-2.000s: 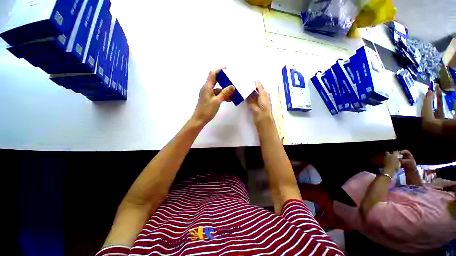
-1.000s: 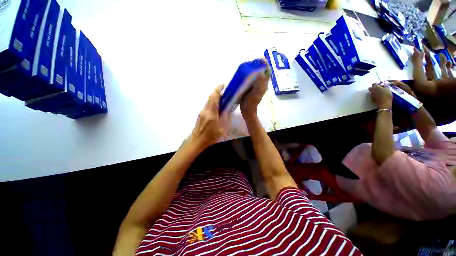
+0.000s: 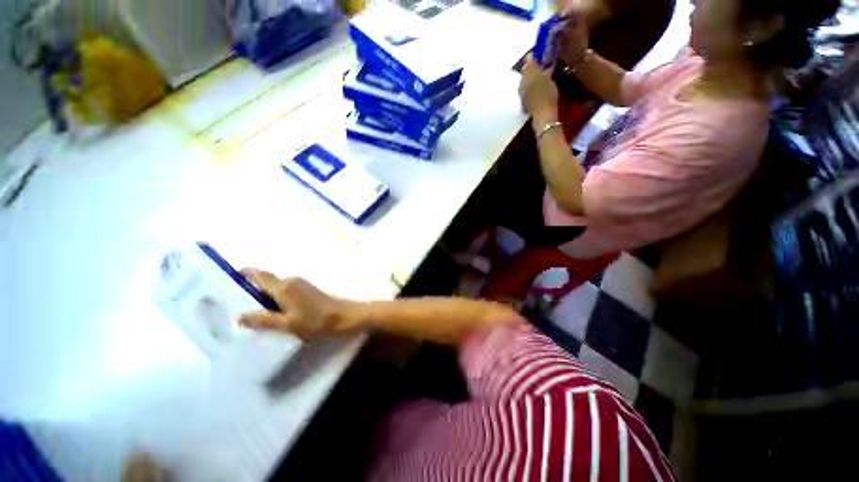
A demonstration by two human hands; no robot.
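A retail box (image 3: 198, 299) with a pale, blurred face and a dark blue side is over the white table (image 3: 122, 202) at the left. My right hand (image 3: 294, 306) grips its near end, fingers on the blue side and thumb on the face. Only a blurred bit of my left hand (image 3: 141, 468) shows at the bottom edge; its fingers cannot be made out. Blue boxes (image 3: 24, 454) show cut off at the bottom left corner. One retail box (image 3: 337, 182) lies flat further back, white face with a blue panel up.
A criss-crossed stack of boxes (image 3: 403, 80) stands behind the single box. A yellow bundle (image 3: 113, 77) and a clear bag with blue contents (image 3: 283, 28) are at the back. A person in pink (image 3: 659, 155) sits at the right, holding a box. The checkered floor (image 3: 612, 315) shows below.
The view has swung to the right. My hands have parted; my right hand now has the box alone in view, and my left hand has dropped to the bottom edge.
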